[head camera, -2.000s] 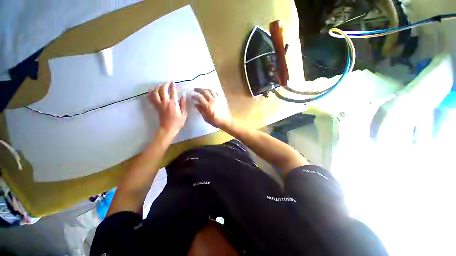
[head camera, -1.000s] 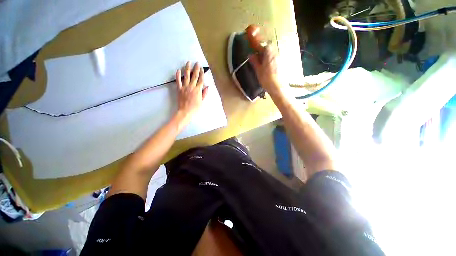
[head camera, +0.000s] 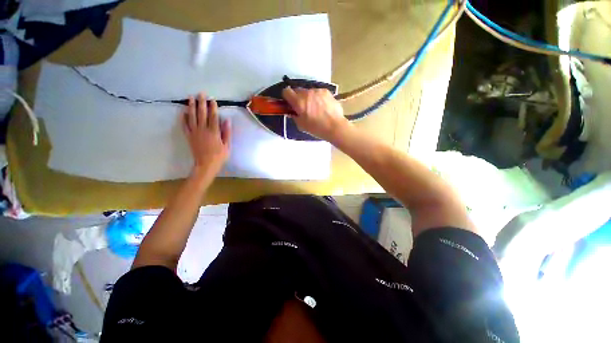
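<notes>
A large pale garment panel (head camera: 268, 47) lies flat on the mustard-yellow table cover (head camera: 375, 161). A dark seam (head camera: 124, 98) runs along its length, wavy at the left and wider near the iron. The steam iron (head camera: 275, 127) lies on the panel's right part over the seam, its tip pointing left. My right hand (head camera: 315, 112) is closed around its orange-brown handle. My left hand (head camera: 206, 134) lies flat on the panel, fingertips on the seam just left of the iron's tip, fingers slightly apart. A small white mark or slip (head camera: 201, 48) shows near the panel's upper edge.
Blue and tan lines (head camera: 409, 63) run from the iron up to the right. White and navy cloth (head camera: 60, 27) lies at the upper left, with a pale cord (head camera: 27, 117) below. A bulky pale heap (head camera: 489, 181) is right of the table. A blue bundle (head camera: 126, 234) is below the table's front edge.
My right hand has gripped the iron and brought it left onto the panel. My left hand has moved left along the seam. The view has shifted, so the panel appears straighter and higher.
</notes>
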